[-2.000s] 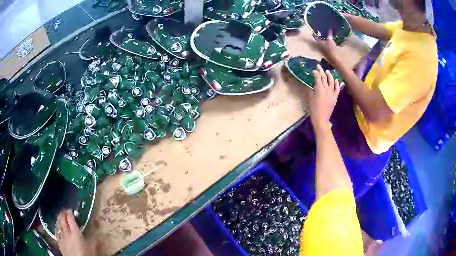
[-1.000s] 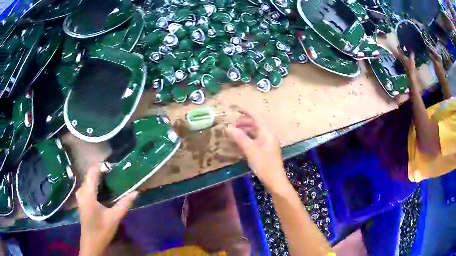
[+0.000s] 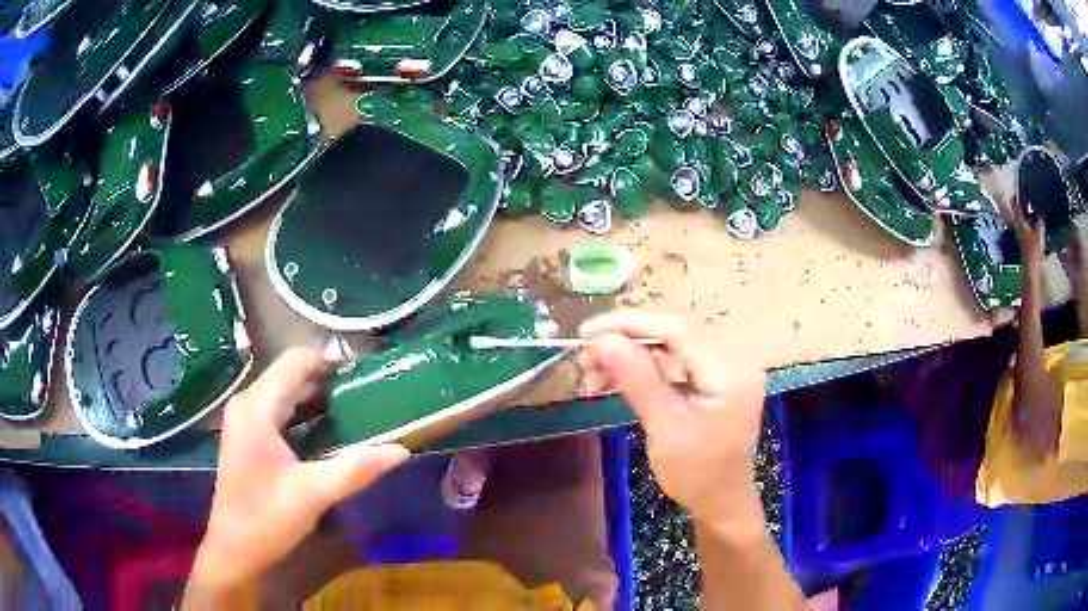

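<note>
My left hand (image 3: 286, 460) grips the left end of a glossy green housing (image 3: 418, 384), which stands on its edge near the bench's front with its pale rim facing me. My right hand (image 3: 674, 400) holds a thin white glue stick (image 3: 525, 343) like a pen. The stick's pale, thicker tip is over or at the housing's upper side, by a dark recess; whether it touches I cannot tell. The small pale green glue dish (image 3: 600, 270) sits on the board behind my right hand.
A large heap of small green caps (image 3: 597, 143) lies behind the dish. Several housings (image 3: 388, 221) overlap at left; more stand at right. The dark green bench edge (image 3: 537, 420) runs in front. A blue crate (image 3: 614, 513) and blue stool (image 3: 841, 489) are below. A co-worker's yellow sleeve (image 3: 1032, 418) is right.
The view has shifted left. My right hand has taken the glue stick from the dish and brought it to the housing. My left hand has closed on the housing's end.
</note>
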